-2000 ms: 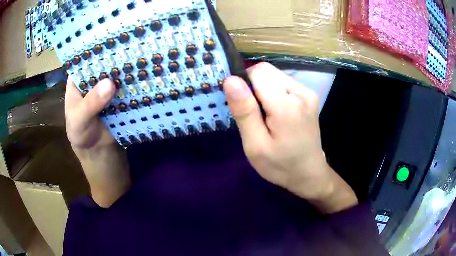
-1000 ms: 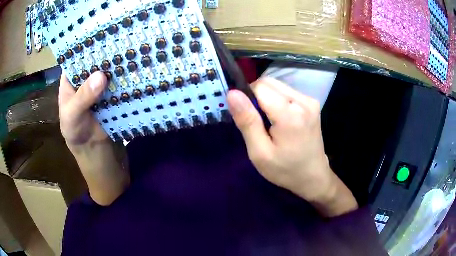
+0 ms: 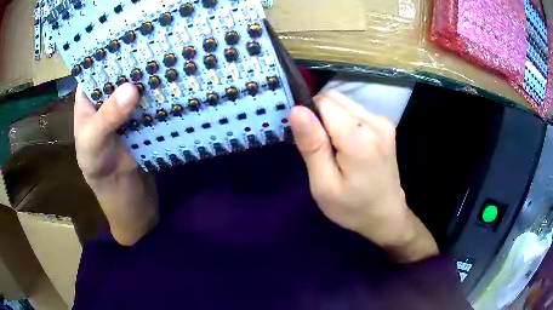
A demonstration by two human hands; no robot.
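Observation:
A white PCB panel (image 3: 200,115) with rows of dark round coils is held up above my lap, tilted, its top cut off by the picture's edge. My left hand (image 3: 112,139) grips its left edge, thumb on top, fingers hidden beneath. My right hand (image 3: 351,157) is closed around a long dark tool (image 3: 294,75), seemingly the cutting pliers, which lies along the panel's right edge. The thumb is at the panel's lower right corner. The tool's jaws cannot be made out clearly.
Cardboard under clear film (image 3: 388,54) covers the bench behind the panel. Narrow board strips (image 3: 39,36) lie at the upper left. Pink bubble wrap (image 3: 485,36) with stacked panels (image 3: 536,54) is at upper right. An open carton (image 3: 51,242) stands left, a dark machine with a green button (image 3: 489,212) right.
Since one second ago the panel's right side, the tool and my right hand have shifted slightly right. Compared with two seconds ago, my right hand sits a little lower and further right. Both grips are kept.

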